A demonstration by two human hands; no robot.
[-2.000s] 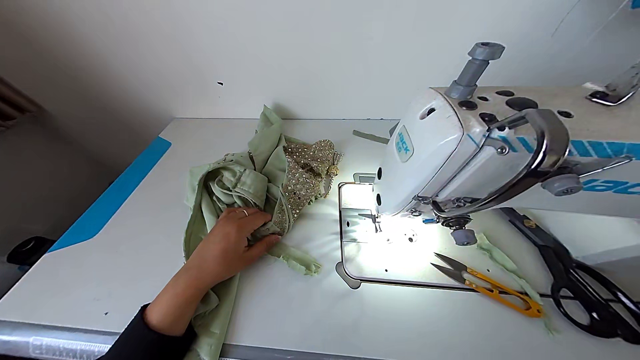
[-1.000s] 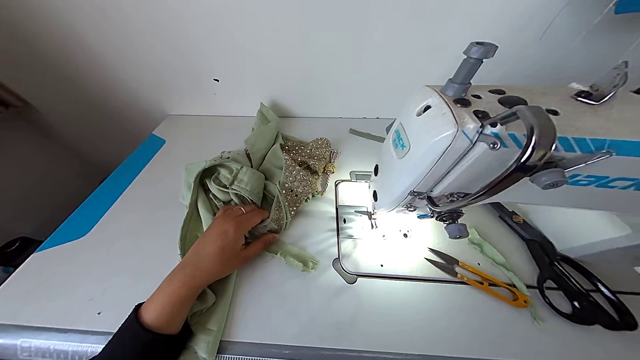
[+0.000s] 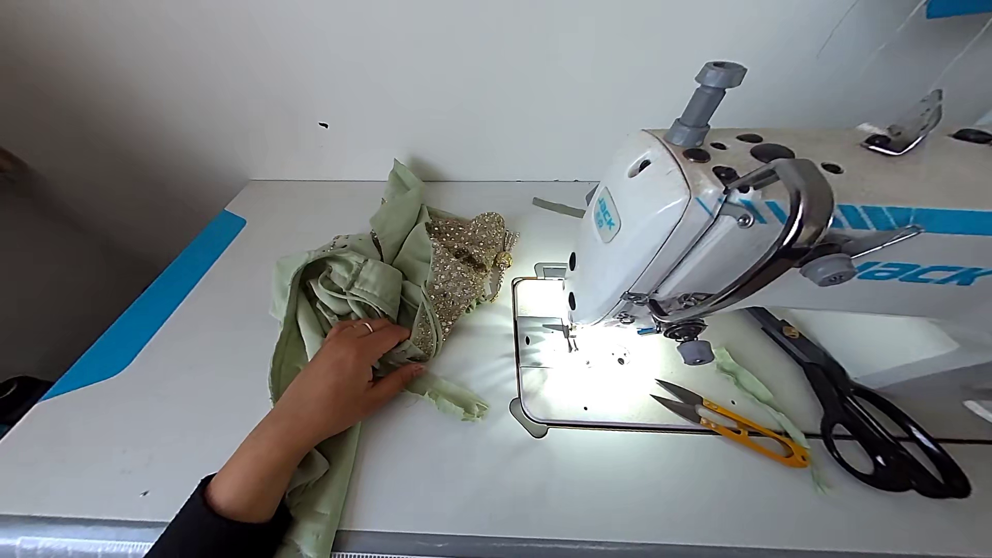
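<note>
My left hand (image 3: 353, 384), with a ring on one finger, rests on a bunched light green fabric garment (image 3: 360, 283) left of the sewing machine. The thumb and fingers lie at the garment's lower edge; whether they pinch the cloth cannot be told. A beaded gold section (image 3: 465, 260) of the garment points toward the machine, and a frayed green strip (image 3: 457, 399) sticks out beside my thumb. Part of the garment hangs down to the table's front edge. My right hand is out of view.
A Jack sewing machine (image 3: 744, 225) stands at right, its lamp lighting the needle plate (image 3: 573, 395). Yellow-handled thread snips (image 3: 736, 426), black-handled fabric shears (image 3: 860, 411) and a green fabric scrap (image 3: 759, 391) lie under its arm. A wall (image 3: 480, 93) closes off the table's back.
</note>
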